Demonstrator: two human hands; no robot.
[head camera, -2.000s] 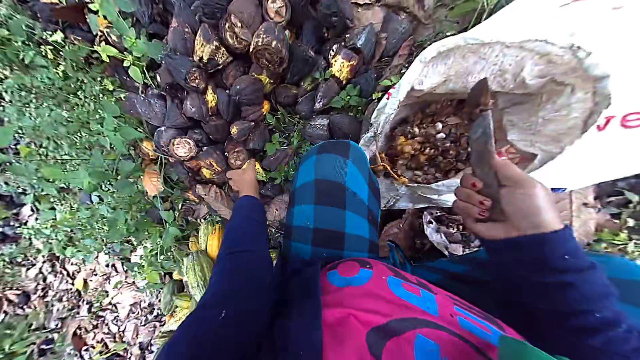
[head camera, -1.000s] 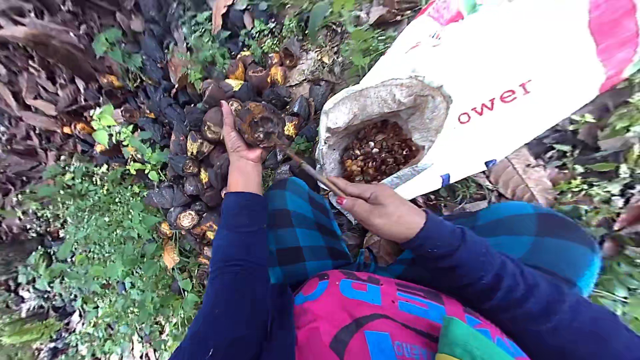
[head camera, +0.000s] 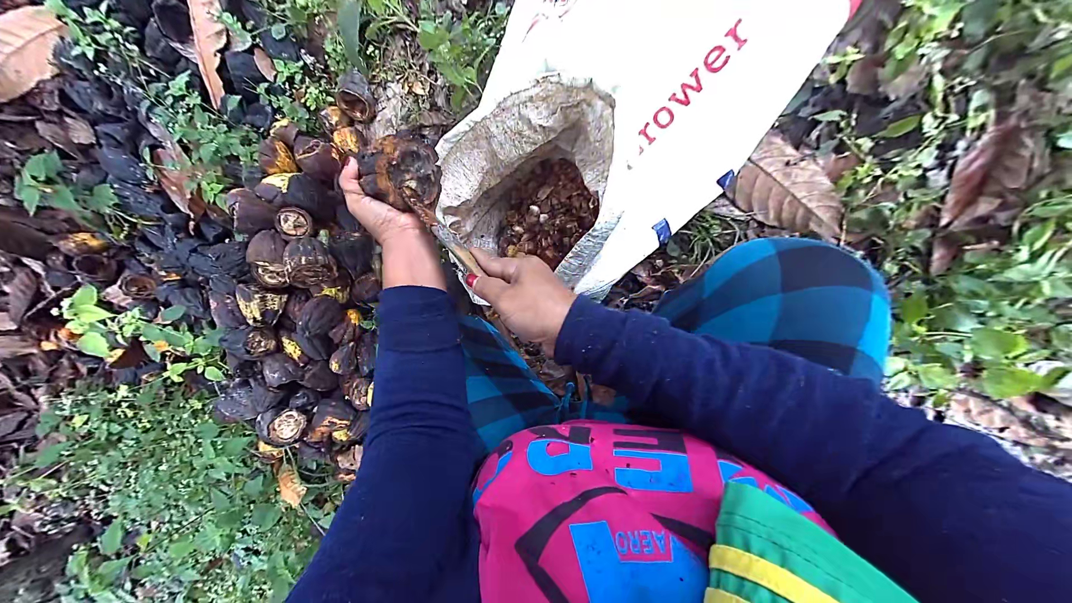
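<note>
My left hand (head camera: 381, 209) holds a dark brown cacao pod (head camera: 402, 172), its opened face towards the sack. In my right hand (head camera: 523, 293) is a knife (head camera: 452, 247), its blade pointing up and left, with the tip at the pod's lower edge. Just right of the pod lies the mouth of a white woven sack (head camera: 536, 109), folded open, with brown and pale cacao beans (head camera: 553, 209) inside. Whether the blade tip is inside the pod cannot be told.
A heap of blackened and yellow-patched cacao pods and husks (head camera: 310, 260) lies to the left of my left forearm. Green weeds (head camera: 159, 494) grow at the lower left. A large dry leaf (head camera: 787, 188) lies beyond my knee, right of the sack.
Two seconds ago my left hand was down at the heap and the knife was over the sack mouth. Now a pod is in my left hand and the knife meets it. The view has shifted.
</note>
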